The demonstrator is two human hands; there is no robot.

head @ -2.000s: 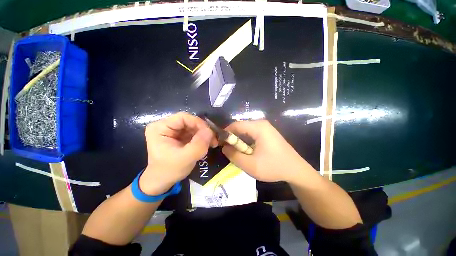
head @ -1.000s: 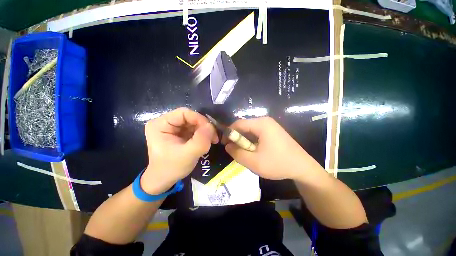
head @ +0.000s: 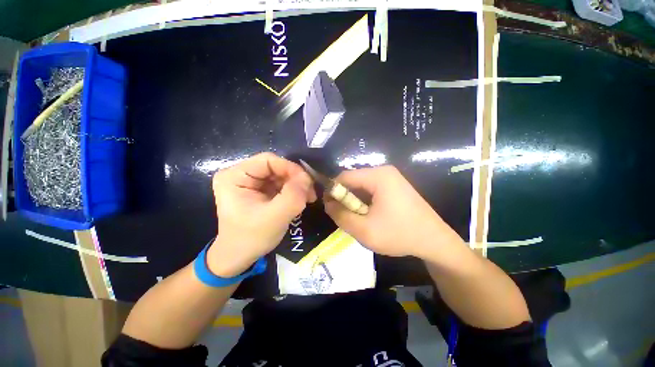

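My right hand (head: 384, 209) is closed around a small hand tool (head: 350, 198) with a pale yellow, wrapped-looking handle and a dark metal tip. The tip points up and left, to the fingertips of my left hand. My left hand (head: 260, 204), with a blue band at the wrist, has thumb and forefinger pinched together beside the tip. Whatever sits between these fingertips is too small or hidden to tell. Both hands are over the black printed mat (head: 194, 93), close together.
A deep blue bin (head: 108, 136) at the left holds tangled silver metal parts (head: 54, 161) and a pale yellow strip (head: 57, 107). A thin strand hangs over its right edge. Tape (head: 482, 143) runs along the mat's right edge. A clear box (head: 600, 8) is cut off at the top right.
The view has shifted slightly, so the clear box sits nearer the top right corner. The tool tip has turned slightly between the hands. Both hands stay close together with the same grip.
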